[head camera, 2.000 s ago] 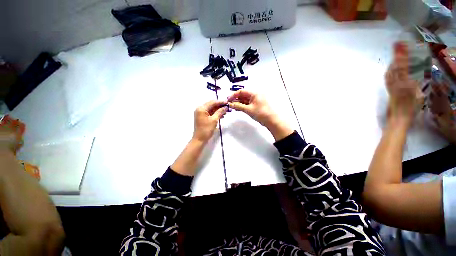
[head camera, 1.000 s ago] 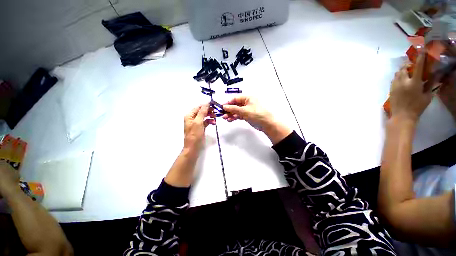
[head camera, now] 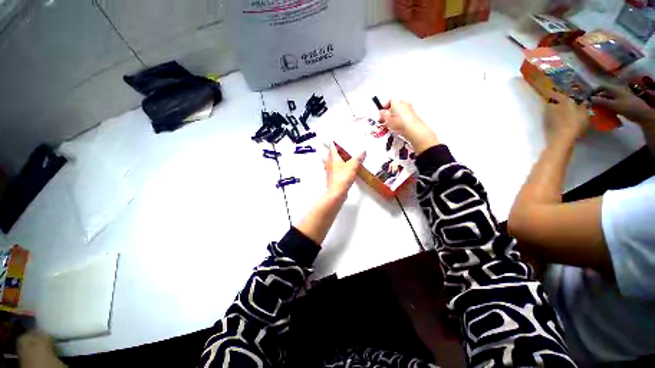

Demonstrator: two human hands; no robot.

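Note:
A printed carton (head camera: 391,172) with a white front and orange side lies on the white table. My left hand (head camera: 342,172) holds its left edge between thumb and fingers. My right hand (head camera: 406,122) is over the carton's far part and pinches a small black hang tab (head camera: 378,103), which sticks out past the fingertips. The carton's far end is partly hidden by my hands. A loose pile of black hang tabs (head camera: 274,127) lies to the left, with a single hang tab (head camera: 287,182) nearer me.
A black plastic bag (head camera: 179,97) and a grey-white container (head camera: 305,43) stand at the back. An orange box (head camera: 442,16) is behind. On the right, a person's hands (head camera: 567,115) are at several cartons. A neighbour's blurred hand (head camera: 37,350) and clear bags (head camera: 97,187) are left.
The view has shifted right. My hands have moved right from the pile to a carton; my left hand now holds it. A single hang tab now lies apart near me.

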